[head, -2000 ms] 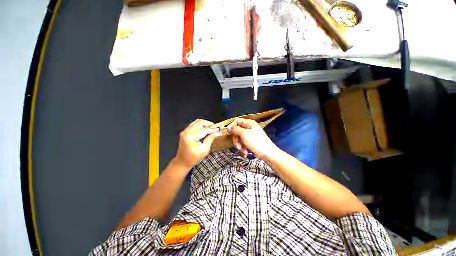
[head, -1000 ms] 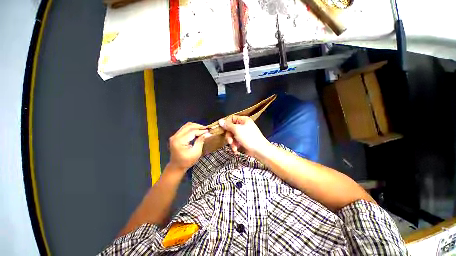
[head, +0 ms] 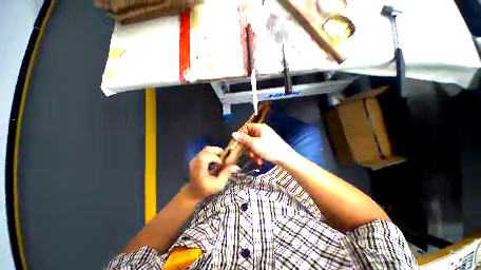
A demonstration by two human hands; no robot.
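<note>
My left hand (head: 207,170) and my right hand (head: 262,142) both hold a brown leather pouch (head: 236,150) above my lap. The left hand grips its near end, the right hand its side. The pouch is narrow and tilted, its far end up at the pale tip of the bar anvil (head: 255,90), which sticks out over the table edge. I cannot tell whether they touch. Any rivet at my fingertips is too small to see.
On the white-covered table (head: 142,58) lie a stack of leather pouches (head: 150,11), a long wooden handle (head: 315,32), a dish of gold-coloured bits (head: 338,27) and a small hammer (head: 396,47). A dark thin tool (head: 286,71) projects over the edge. A cardboard box (head: 364,129) stands below.
The pouch has turned steeper, and its far end has moved up to the bar's tip. My left hand has moved slightly lower. The view has shifted, showing more of the table and the pouch stack.
</note>
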